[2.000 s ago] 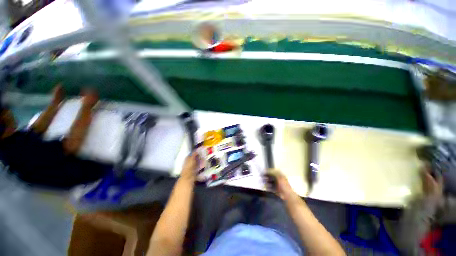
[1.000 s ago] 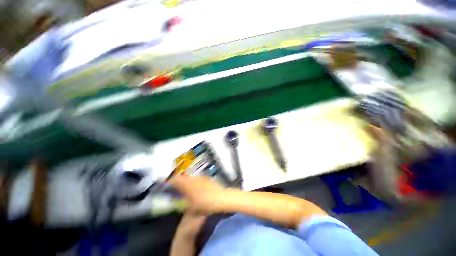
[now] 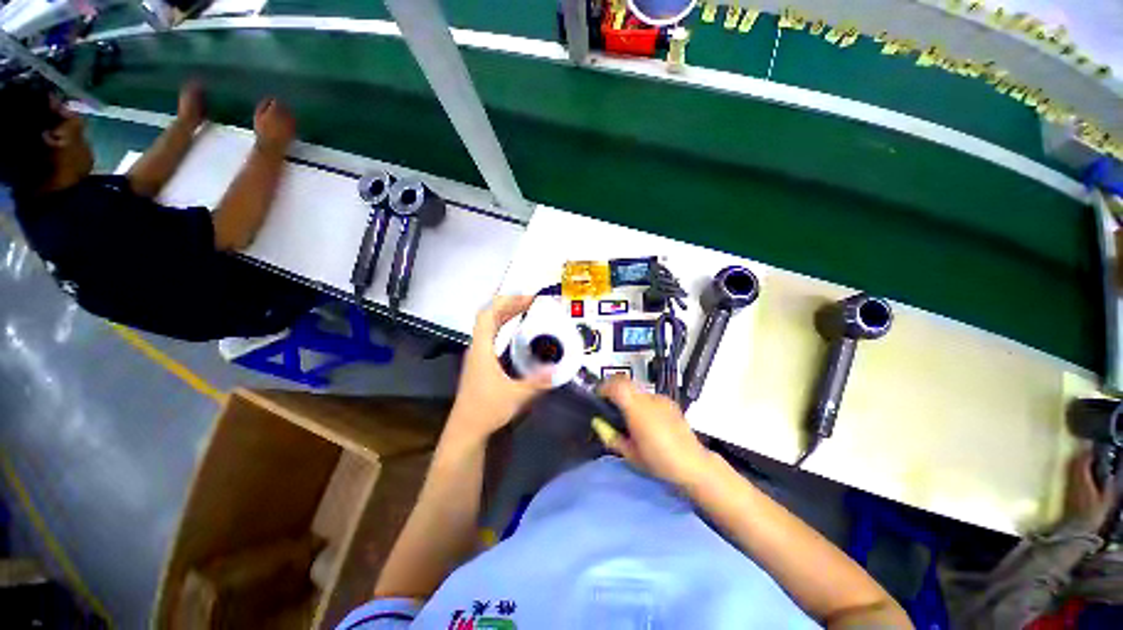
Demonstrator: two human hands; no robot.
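A hair dryer [image 3: 543, 345] is held in front of me with its pale ring and dark centre facing up. My left hand [image 3: 490, 379] wraps around its round head. My right hand [image 3: 643, 425] grips its handle; a pale yellow tip shows on one finger. The test box [image 3: 607, 330], with displays, red switches and an orange-yellow socket adapter [image 3: 585, 278], lies just behind my hands. A bundled black power cord [image 3: 669, 350] lies on its right side.
Two hair dryers lie right of the box and two more on the left worktop [image 3: 475, 246]. A person [image 3: 136, 234] sits left; another's hand [image 3: 1089, 492] shows at right. A large carton [image 3: 283, 431] stands on the floor at left. The green belt [image 3: 616, 160] runs behind.
The view has turned left and steadied. My hands, crossed over each other near the box, are now apart on the dryer's head and handle.
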